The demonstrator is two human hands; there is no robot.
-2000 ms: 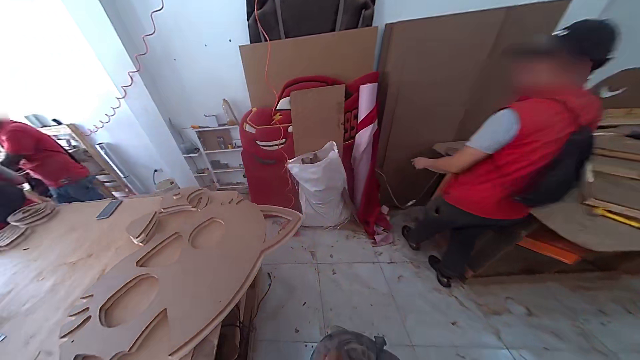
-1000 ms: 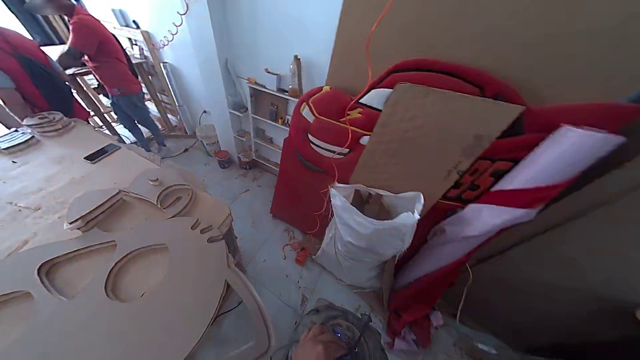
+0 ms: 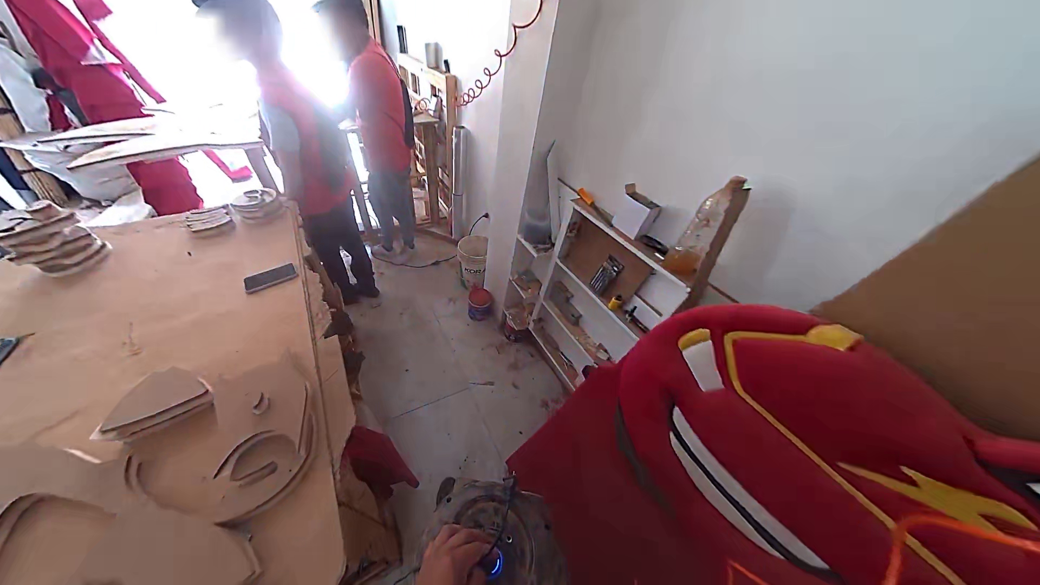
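At the bottom centre is a hand, which looks like my left hand (image 3: pixel 457 556), its fingers bent beside a small blue-lit ring (image 3: pixel 494 563). The ring is at a dusty, grey, round-topped object (image 3: pixel 520 520) with a dark cord over it; its exact kind is unclear. Whether the fingers grip or only touch it cannot be told. My right hand is out of view. To the right stands a large red padded car-shaped piece (image 3: pixel 756 422) with yellow and white trim. Left of the hand, cut wooden board shapes (image 3: pixel 268 447) lie on a worktable (image 3: pixel 203 301).
A phone (image 3: pixel 270 278) lies on the worktable. Two people in red tops (image 3: pixel 313 154) (image 3: pixel 380 114) stand beyond it. A white shelf unit (image 3: pixel 601 276) with tools leans at the wall. A white bucket (image 3: pixel 472 260) and a red-lidded can (image 3: pixel 480 303) stand on the floor.
The view has swung left, nearer the shelf unit and car-shaped piece. The hand, not seen two seconds ago, shows at the round-topped object one second ago and now. The white sack has left view.
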